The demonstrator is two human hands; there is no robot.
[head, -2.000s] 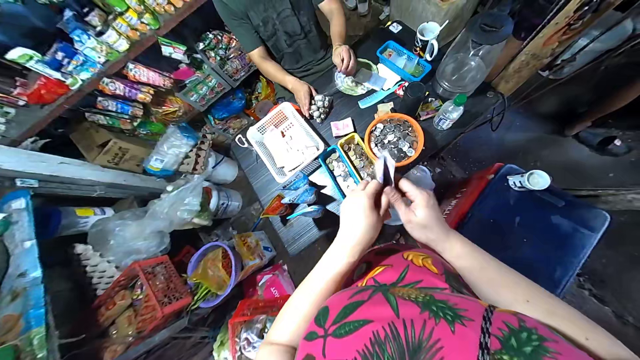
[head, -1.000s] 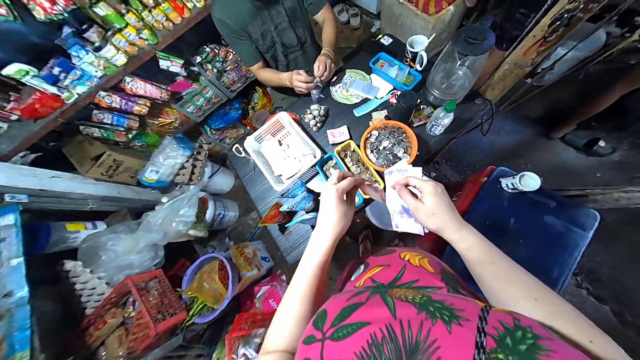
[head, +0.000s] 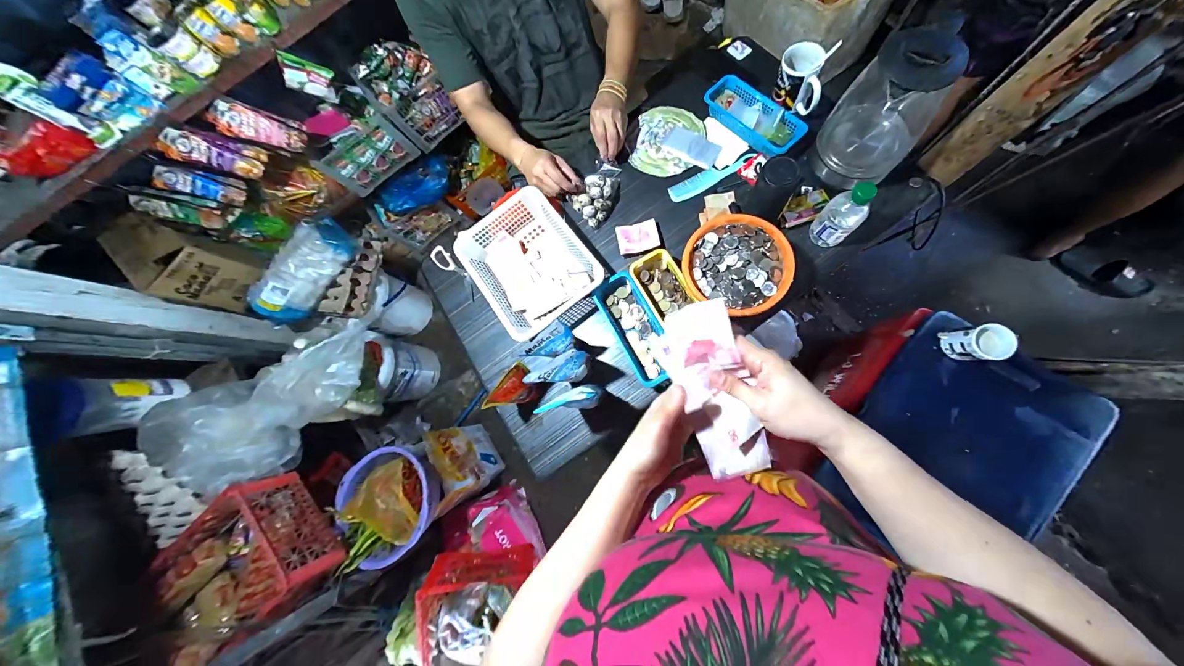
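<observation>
Banknotes [head: 712, 356], white and pink, are spread between my hands above the near edge of the dark table. My right hand [head: 772, 384] grips them with thumb and fingers. My left hand [head: 664, 427] is at their left edge; whether it pinches them I cannot tell. Just beyond lie a blue basket of coins [head: 633, 319], a yellow basket of coins [head: 662, 282] and an orange bowl full of coins [head: 740, 265]. A pink note [head: 637, 238] lies flat behind the yellow basket. A white plastic basket [head: 527, 264] with papers stands to the left.
Across the table [head: 555, 421], a person's hands [head: 578, 153] hold a clear bag of small speckled eggs [head: 596, 196]. A capped bottle [head: 842, 215], a pitcher [head: 874, 120] and a mug [head: 800, 76] stand at the back right. A blue chair [head: 971, 425] bears a white cup [head: 979, 342].
The banknotes, earlier spread toward my right side, are now in front of both hands. My left hand has moved from above the coin baskets to beside the notes.
</observation>
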